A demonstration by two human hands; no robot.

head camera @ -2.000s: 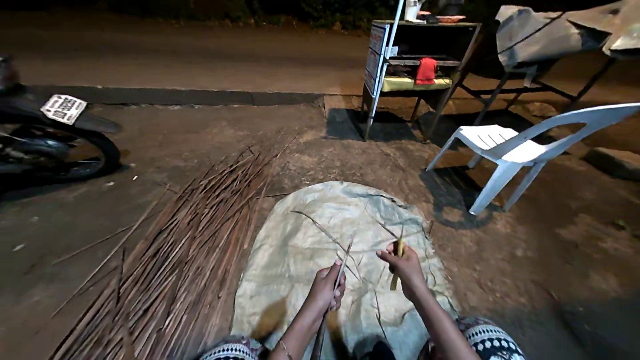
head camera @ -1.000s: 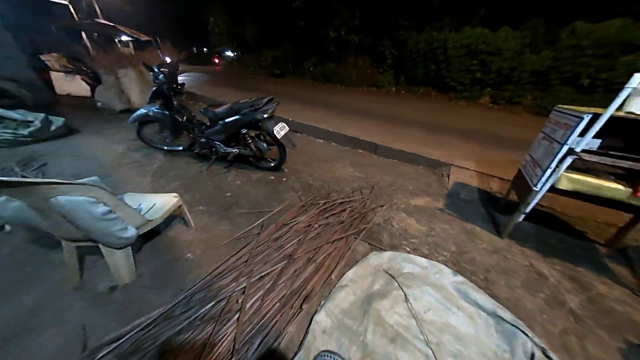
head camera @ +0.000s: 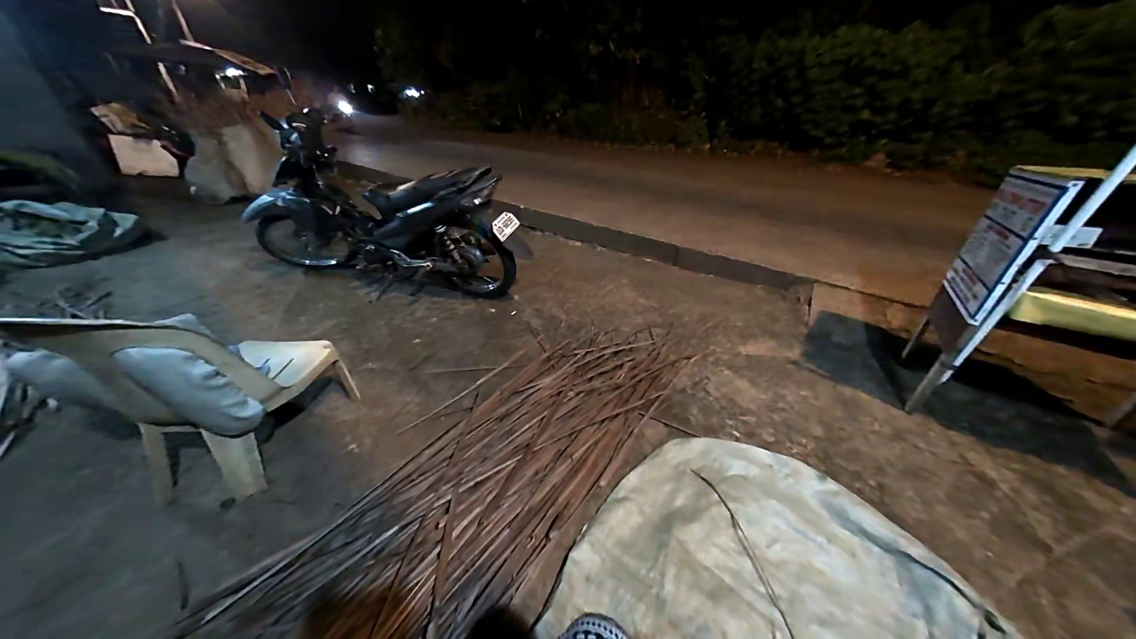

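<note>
Neither of my hands shows at this moment. A large heap of long, thin brown dried fronds or sticks (head camera: pixel 532 444) lies spread on the ground, running from the bottom left toward the middle. To its right is a pale, rounded sack-like cloth (head camera: pixel 674 541), with one thin dark strip (head camera: pixel 741 532) lying across it. A small piece of patterned clothing (head camera: pixel 593 627) shows at the bottom edge. What my hands hold or touch is hidden from view.
A plastic chair (head camera: pixel 302 359) with a grey cushion stands at the left. Behind it is a parked motorcycle (head camera: pixel 417 209). A low concrete curb (head camera: pixel 674 253) borders the road. At the right stands a wooden stall (head camera: pixel 945 342) with a printed sign (head camera: pixel 1007 244).
The view has swung far to the left. Two seconds ago both my hands were over the cloth, the right on a small yellowish object and the left on a thin stick; now both are out of frame.
</note>
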